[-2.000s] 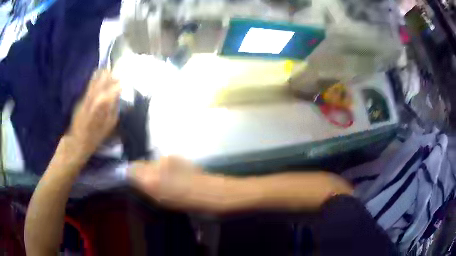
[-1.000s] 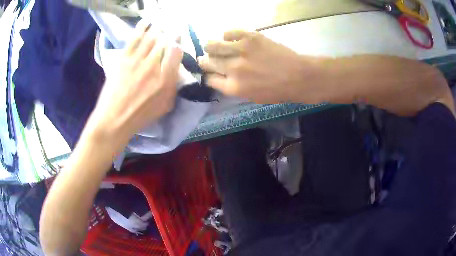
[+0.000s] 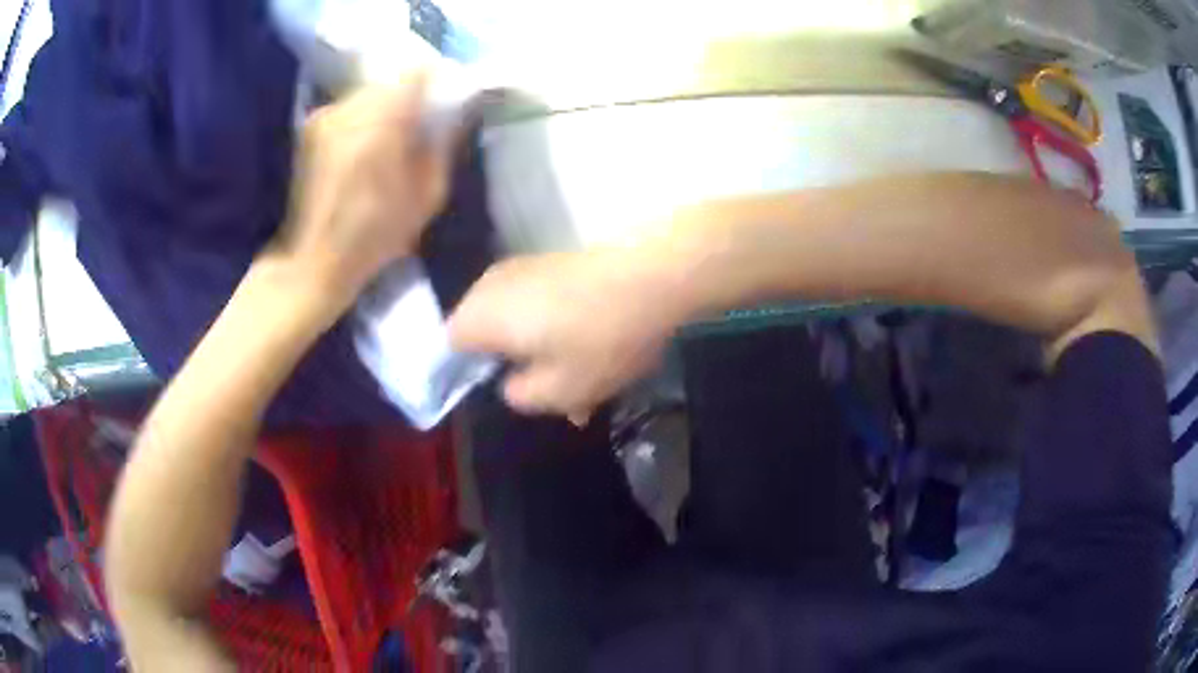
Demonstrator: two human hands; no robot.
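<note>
A light grey garment piece (image 3: 407, 345) hangs over the table's front edge, with a dark band (image 3: 460, 224) beside it. My left hand (image 3: 368, 178) is on the upper part of the cloth, fingers bent around it. My right hand (image 3: 558, 329) is blurred and pinches the lower end of the light piece at the table edge. A navy garment piece (image 3: 171, 184) lies in a heap at the left, partly behind my left hand and forearm. The needle area is not clearly visible.
Scissors with yellow and red handles (image 3: 1038, 121) lie at the right beside a grey box (image 3: 1071, 29). A red crate (image 3: 348, 526) with cloth inside is below the table at left. My dark-clothed legs are under the table's front edge.
My right hand has moved down and left to the table edge with the light piece's end. My left hand stays on the cloth, slightly higher. The navy cloth hangs lower over the edge.
</note>
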